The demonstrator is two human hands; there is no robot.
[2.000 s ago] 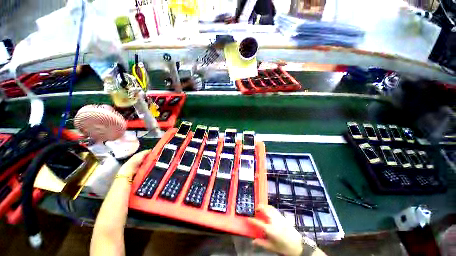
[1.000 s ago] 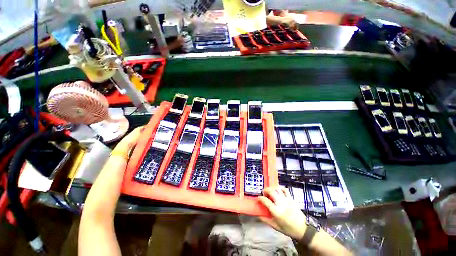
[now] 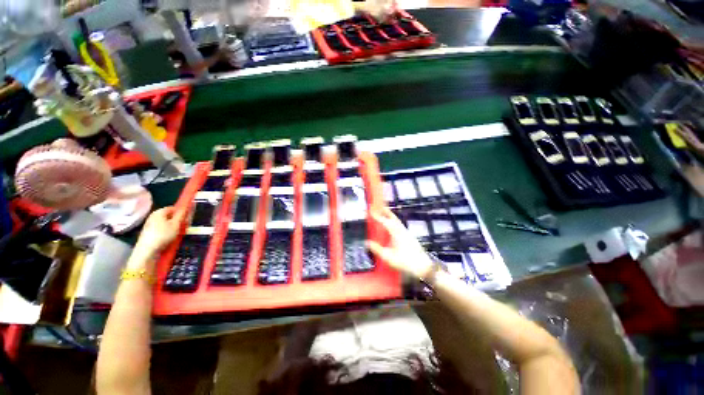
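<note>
A red phone tray [image 3: 270, 297] is at the bench's front edge, holding one row of several open flip phones [image 3: 315, 251], dark screens above and number keys below. My left hand [image 3: 160, 230] holds the tray's left side. My right hand [image 3: 397, 243] is at its right side, fingers over the rim near the rightmost phone. The lens tray [image 3: 448, 220], with a white edge and dark-framed pale pockets, lies right of the red tray, partly behind my right hand and forearm.
A black phone tray [image 3: 610, 181] of phones lies at the right; tweezers [image 3: 525, 227] and a small white device [image 3: 606, 245] are nearer. A pink fan [image 3: 63, 176] stands left. Another red tray [image 3: 370, 42] is across the bench. Another person's hand [image 3: 691, 139] shows at the right edge.
The view has shifted and turned. The red tray sits further left in the picture and squarer to me. My right hand has moved from its lower right corner up along its right side.
</note>
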